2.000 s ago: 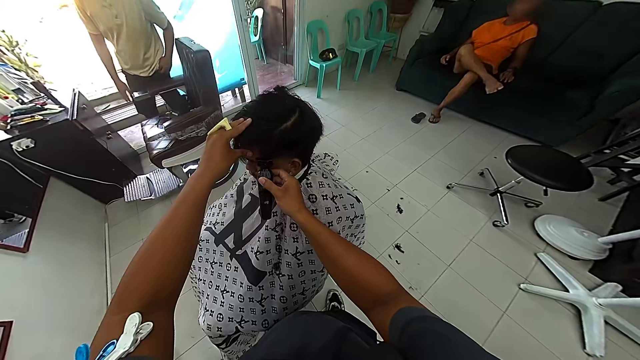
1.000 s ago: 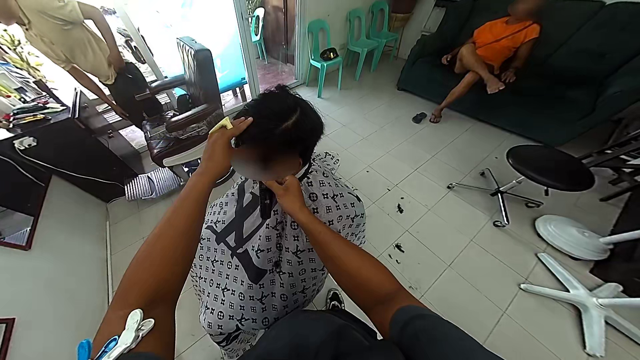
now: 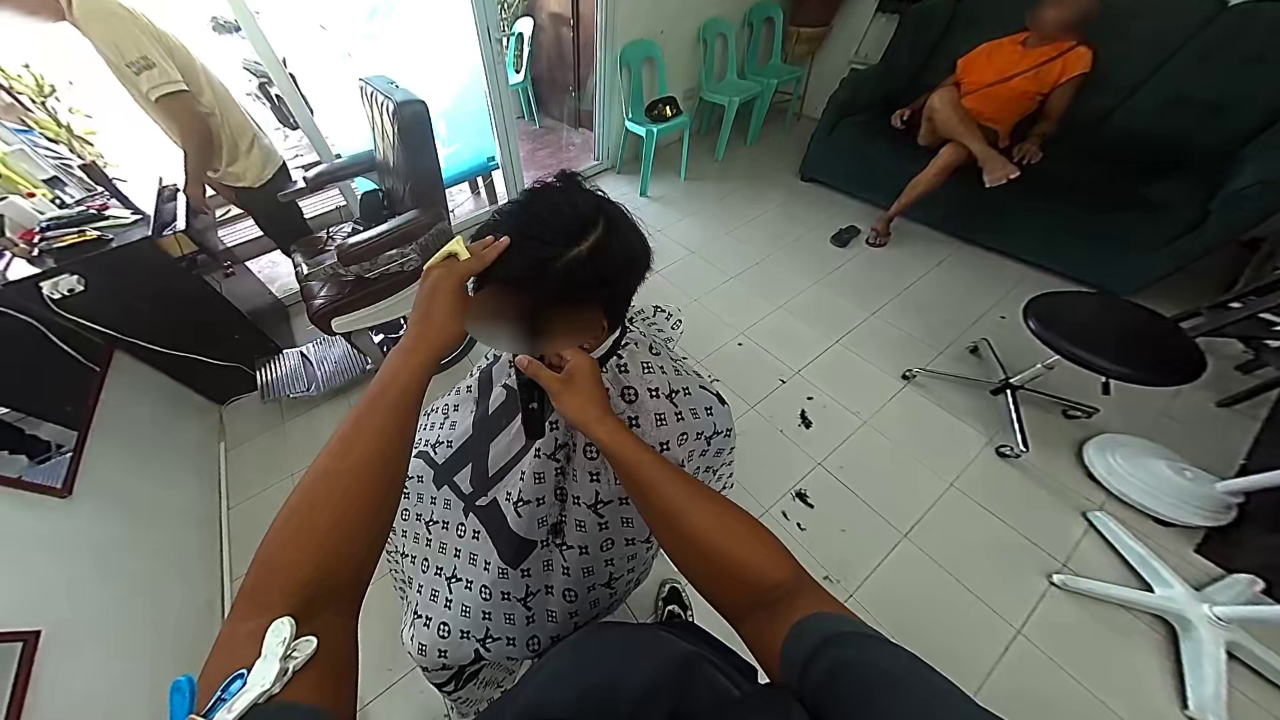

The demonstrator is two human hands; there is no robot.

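A seated person with short black hair (image 3: 575, 235) wears a white patterned barber's cape (image 3: 560, 530). My left hand (image 3: 455, 290) rests its fingers on the side of the head, with a small yellow object (image 3: 448, 252), perhaps a sponge, at the back of the fingers. Below the blurred face, my right hand (image 3: 572, 385) grips a black hair clipper (image 3: 532, 400) near the chin; its upper end is hidden. White and blue clips (image 3: 268, 668) are fastened near my left elbow.
A leather barber chair (image 3: 390, 210) stands at the left beside a bending person (image 3: 190, 110). Another person sits on a dark green sofa (image 3: 1130, 170). A black rolling stool (image 3: 1115, 338), a white fan-like base (image 3: 1180, 600) and cut hair (image 3: 803, 497) are on the right.
My right hand and the clipper have shifted down from the cheek to near the chin. The person at the left has bent over toward the counter. My left hand stays on the head.
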